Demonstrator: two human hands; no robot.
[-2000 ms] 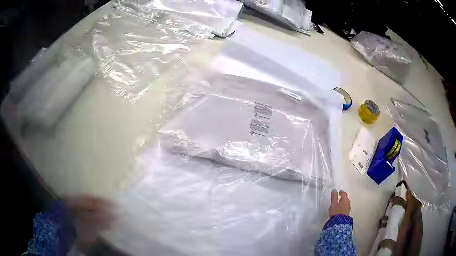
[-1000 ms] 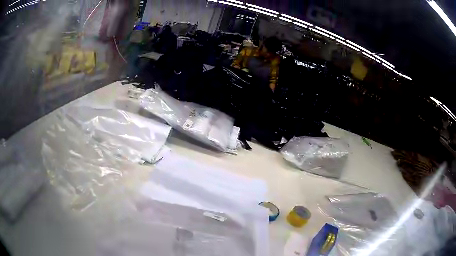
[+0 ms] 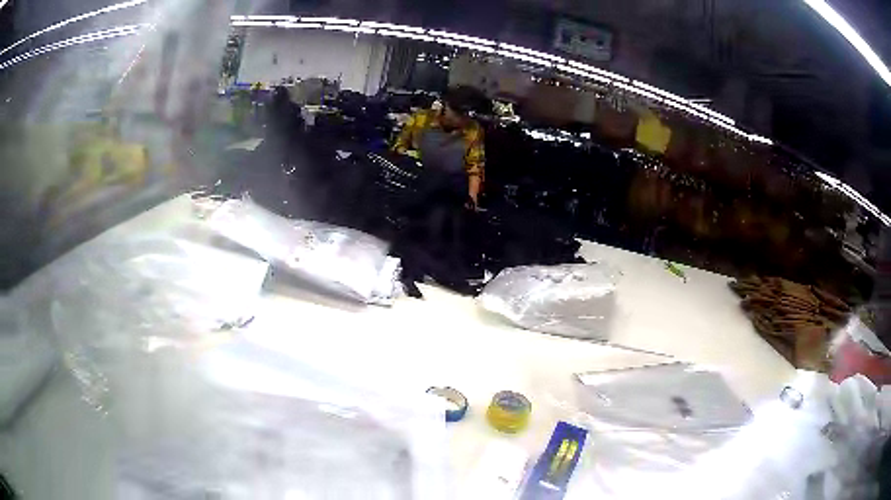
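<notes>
Neither of my hands shows in the head view. Nearest in front of me, at the bottom left, a hazy clear poly bag (image 3: 283, 451) with a grey shape in it lies on the cream-white table (image 3: 391, 342). Its outline is washed out. Loose clear poly bags (image 3: 166, 283) lie at the left. The blue tape dispenser (image 3: 557, 461) with a yellowish roll inside is at the bottom edge, partly cut off. A white label sheet (image 3: 498, 469) is left of it. The blue tape roll (image 3: 448, 402) and the yellow tape roll (image 3: 509, 411) lie behind them.
Filled poly bags (image 3: 332, 256) and another pack (image 3: 552, 299) lie at the table's far side. A flat bagged grey piece (image 3: 674, 395) is right of the dispenser. Brown items (image 3: 796, 317) are piled at the right. A person (image 3: 445, 146) is beyond dark goods.
The view has lifted from the table towards the room, and both hands have left the picture. The tapes and dispenser now appear lower and further left. The left and bottom have become hazier.
</notes>
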